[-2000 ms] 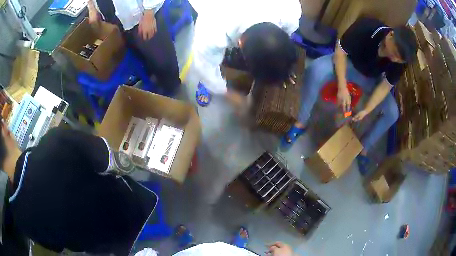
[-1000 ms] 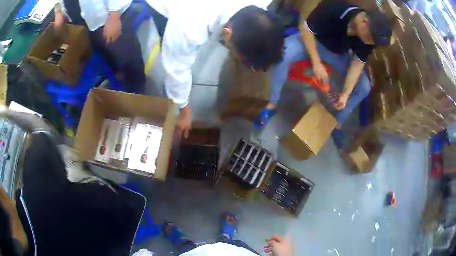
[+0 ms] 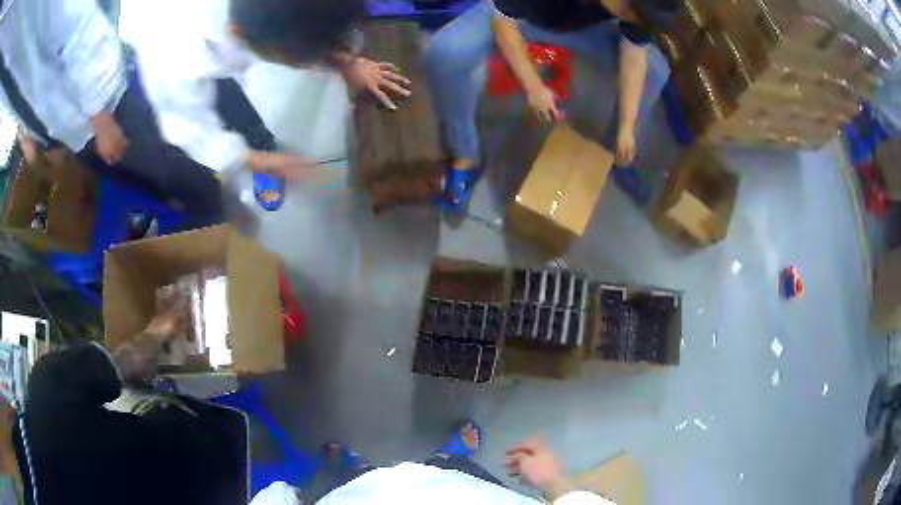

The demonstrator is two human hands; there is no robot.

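Observation:
My right hand is at the bottom, slightly blurred, with its fingers apart and nothing seen in it. My left hand is not in view; only a white sleeve shows at the bottom edge. In front of me on the floor stand three open cartons of black product boxes side by side: a left one, a middle one and a right one. The left carton has a bare brown part at its far end. A piece of brown cardboard shows at the bottom, right of my hand.
A seated worker touches a closed carton. An open carton and a red tape dispenser lie on the right. Stacked cartons stand behind. On the left, someone reaches into a large carton of white boxes. Flattened cartons stand ahead.
The left carton of black boxes now stands beside the other two, and the white-sleeved worker's hand is off it. That worker has shifted left. The brown cardboard has appeared beside my right hand.

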